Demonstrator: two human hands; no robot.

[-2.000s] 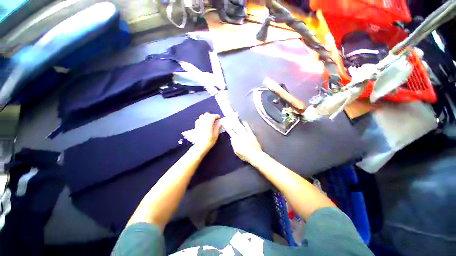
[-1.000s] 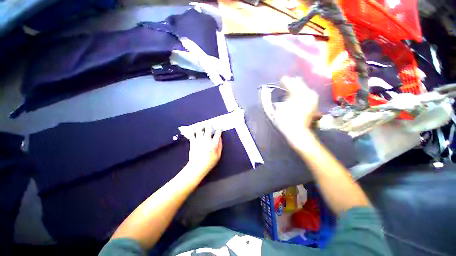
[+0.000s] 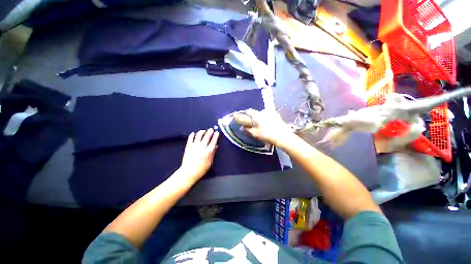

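Note:
A long dark navy fabric panel [image 3: 139, 121] lies flat in front of me. A white strip [image 3: 268, 98] runs across its right end, partly hidden by my right hand and the iron. My right hand [image 3: 260, 126] grips the wooden handle of the iron [image 3: 242, 138], whose pale-rimmed plate rests on the panel's right part, pointed up and left. My left hand [image 3: 200, 151] lies on the panel just left of the iron, fingers slightly spread, holding nothing that I can see.
Waiting navy panels [image 3: 155, 44] with white strips lie beyond. A wrapped hose [image 3: 302, 77] hangs over the table beside the iron. A red plastic basket [image 3: 418, 38] stands at the far right, a blue crate [image 3: 281, 221] below the near edge, and a dark heap [image 3: 33, 139] at the left.
My right hand has brought the iron left from the bare table onto the panel. My left hand has released the crosswise white strip, now hidden around the iron, and lies flat on the cloth.

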